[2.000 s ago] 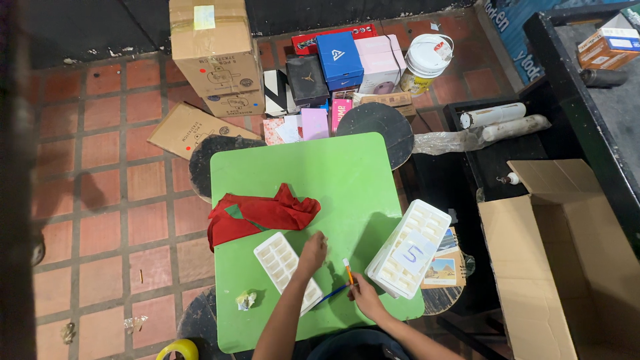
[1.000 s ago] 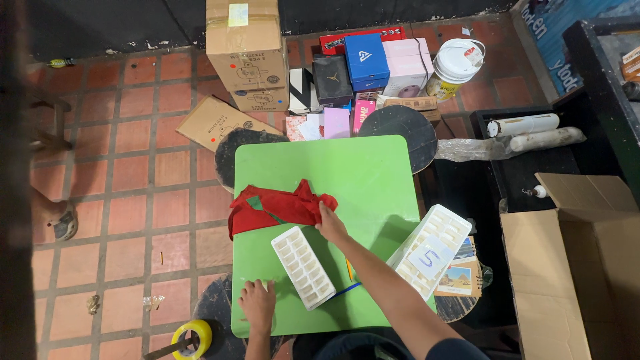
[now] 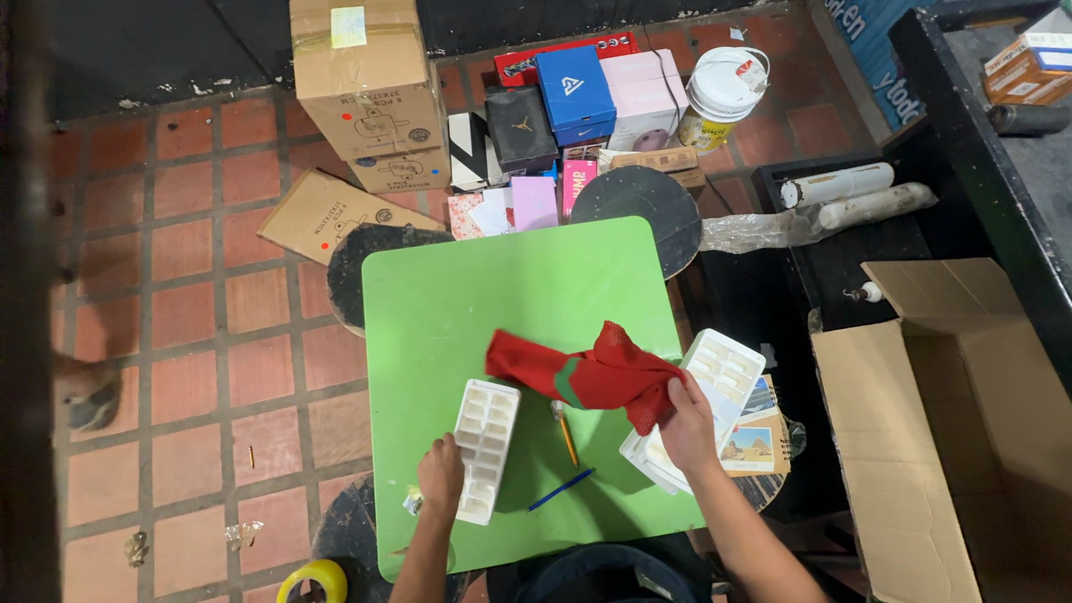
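Note:
My right hand (image 3: 688,423) grips one end of a red cloth with a green band (image 3: 586,377), which stretches leftward above the green table (image 3: 502,293). My left hand (image 3: 441,476) is at the left edge of a white ice cube tray (image 3: 488,448); whether its fingers grip the tray is unclear. Between the hands lie a pencil-like yellow-orange stick (image 3: 568,435) with a pale end and a blue pen (image 3: 561,490). More white trays (image 3: 727,368) are stacked at the table's right edge, partly behind my right hand and the cloth.
An open cardboard box (image 3: 888,435) stands at the right. Round dark stools (image 3: 641,209) surround the table. Shoe boxes (image 3: 574,88), a white bucket (image 3: 724,92) and stacked cartons (image 3: 364,92) stand beyond it. A yellow tape roll (image 3: 314,578) is at lower left. A person's foot (image 3: 92,402) shows at far left.
The red cloth, lying at the table's left a moment ago, has moved right with my right hand. My left hand has come from the bare tabletop to the tray. The pencil-like stick and pen are more exposed.

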